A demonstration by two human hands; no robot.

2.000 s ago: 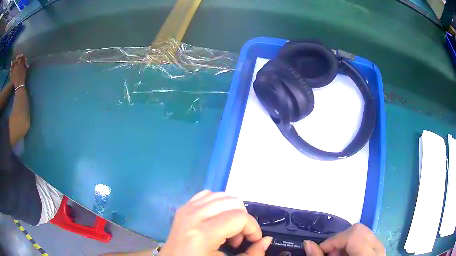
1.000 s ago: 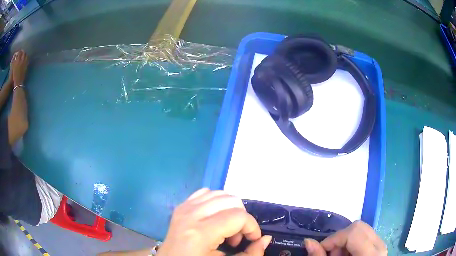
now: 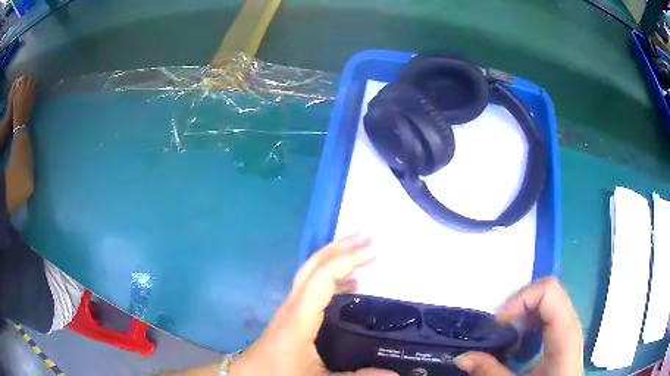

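A black oval part with two glossy recesses and small white print on its side lies at the near end of the blue tray. My left hand holds its left end, thumb low at the front and fingers raised behind. My right hand is at its right end, with the thumb on the front side near the print and the fingers bent around the end. Both hands are partly cut off by the bottom edge. Black over-ear headphones lie at the far end of the tray.
White tray liner. Two white strip stacks lie right of the tray. Clear wrinkled tape and a yellow-brown band are beyond the bench. Another person's arm rests at far left, above a red object.
My fingertips have left their pinch near the print. My left hand has opened around the left end and my right hand has shifted to the right end. More of the black part's side now shows.
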